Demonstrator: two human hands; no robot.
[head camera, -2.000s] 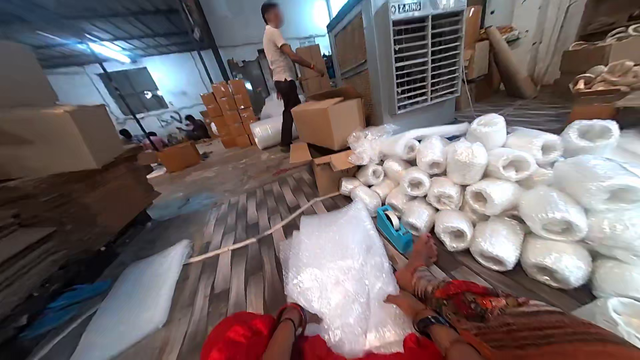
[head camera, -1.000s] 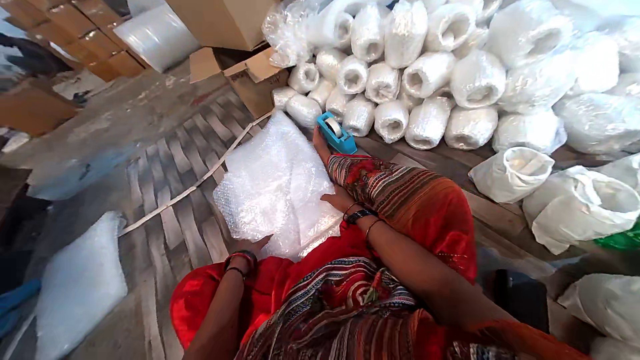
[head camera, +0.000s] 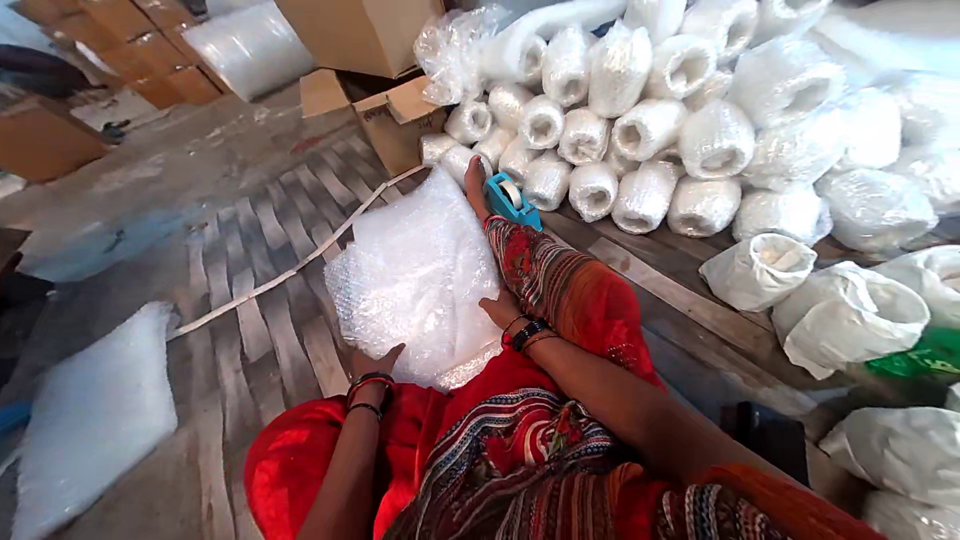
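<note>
A sheet of bubble wrap, which looks layered, lies on the floor before my lap. My left hand rests at its near left edge, thumb and fingers spread. At its right edge is my right hand, touching the film; whether the fingers pinch it is unclear. A blue tape dispenser with a roll of tape stands beside my bare foot, past the sheet's far right side. Another flat stack of white wrap lies at the far left.
Several wrapped white rolls are piled at the upper right. White bags stand at the right. An open cardboard box is beyond the sheet. A pale strip crosses the patterned floor. Brown cartons and a large film roll are farther back.
The view has tilted down strongly from the room to my lap and the sheet. Both hands stay at the sheet's near edges.
</note>
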